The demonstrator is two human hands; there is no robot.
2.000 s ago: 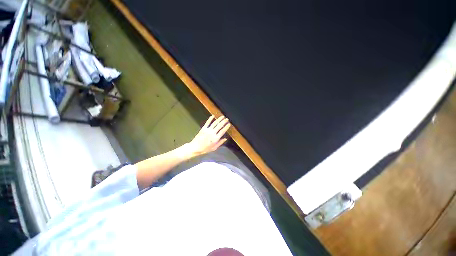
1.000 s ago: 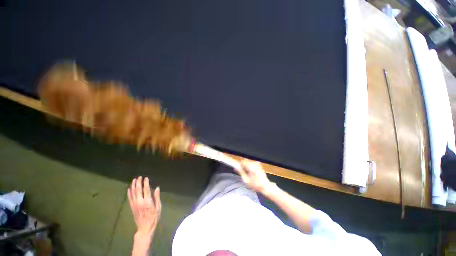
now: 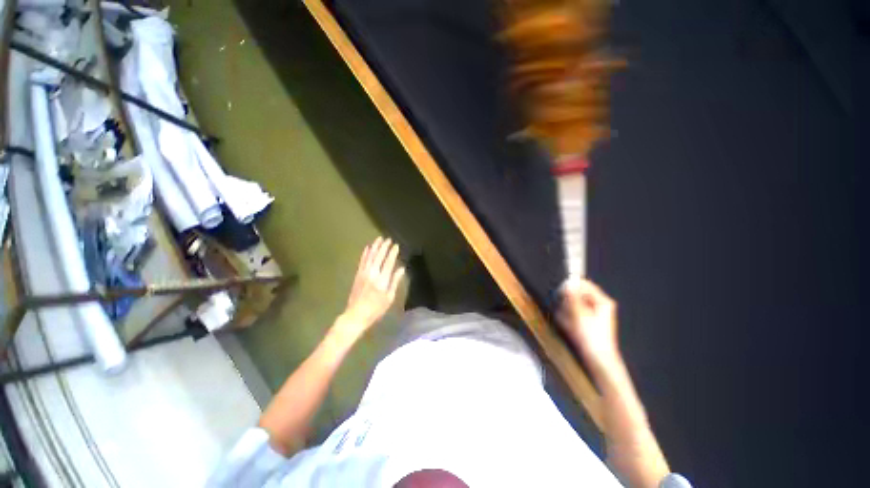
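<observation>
The black fabric point(image 3: 744, 238) covers the table top up to near its light wood edge point(image 3: 429, 172). My right hand point(image 3: 589, 316) is closed around the pale handle of the feather duster point(image 3: 563, 81), over the fabric near the edge. The duster's orange-brown feathers point away from me and are blurred; their far end is cut off by the top of the picture. The red collar shows between feathers and handle. My left hand point(image 3: 375, 279) is open and empty, fingers apart, over the floor to the left of the table edge.
A metal rack point(image 3: 153, 289) stands at the left, with white rolls point(image 3: 172, 124) and crumpled scraps in it. Green floor point(image 3: 296, 191) lies between rack and table. A white surface point(image 3: 181, 400) is at the lower left.
The view has swung left; the white strip and bare wood are out of view. The duster, low along the table edge one second ago, now points away over the fabric. My right hand still holds it.
</observation>
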